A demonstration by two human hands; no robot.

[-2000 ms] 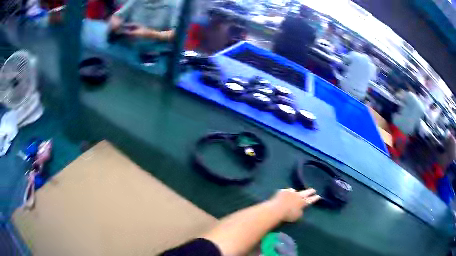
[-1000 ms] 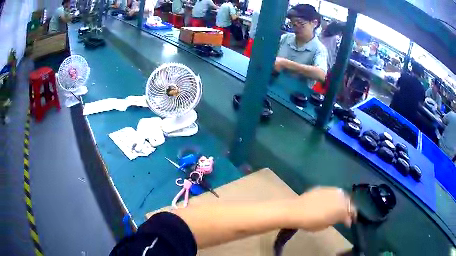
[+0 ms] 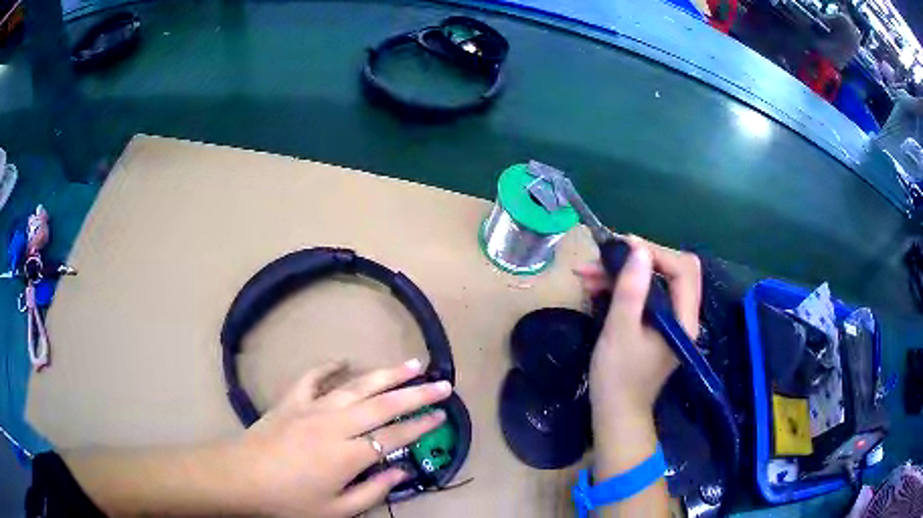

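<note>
A black headphone set (image 3: 288, 265) lies on the tan board (image 3: 182, 218), its arc towards the back. Its open ear cup shows a green circuit board (image 3: 437, 445) at the front right, with thin dark wires at its edge. My left hand (image 3: 349, 435) lies spread over this ear cup and hides part of it. My right hand (image 3: 643, 334) holds the soldering iron (image 3: 673, 334) by its dark handle. The iron's metal barrel points up and left, its tip end at the grey metal pieces on top of the solder wire spool (image 3: 521, 238).
Black oval plates (image 3: 547, 415) lie right of the headphones. A blue tray (image 3: 754, 405) at the right holds a yellow sponge (image 3: 791, 425) and a dark box. Another headphone set (image 3: 430, 101) lies on the conveyor. Keys with a pink strap (image 3: 38, 304) lie at the left.
The view has turned down to the board. My left hand has moved from the conveyor side onto an ear cup on the board. My right hand, with the iron, has come into view.
</note>
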